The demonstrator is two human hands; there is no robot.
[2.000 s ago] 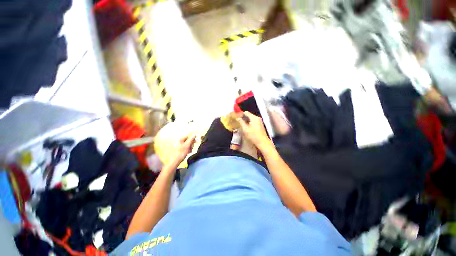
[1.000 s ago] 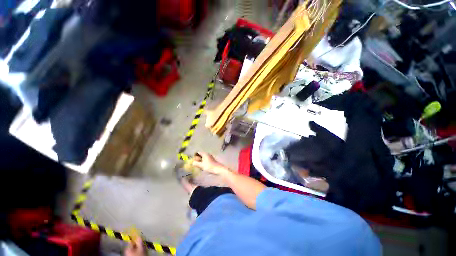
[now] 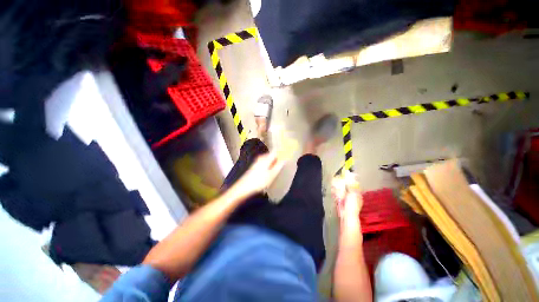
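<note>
My left hand (image 3: 266,167) is over my legs at the middle of the view, its fingers closed on a small, blurred yellow-tan card piece (image 3: 288,148). My right hand (image 3: 348,193) is further right, above the floor near the corner of the striped tape and beside a red crate. Its fingers look bent, with a pale blur at the tips; whether it holds something cannot be told. The hands are apart.
A red crate (image 3: 198,88) with dark cloth stands at upper left. A white table (image 3: 127,138) with dark fabric (image 3: 88,183) is at left. Yellow-brown card sheets (image 3: 473,227) stick out at lower right, beside a red crate (image 3: 387,213). Dark cloth covers a surface at the top.
The view has turned; the card sheets are now at lower right and a table with dark fabric is at left. Both hands now show beside my legs, and my feet are in a walking stance.
</note>
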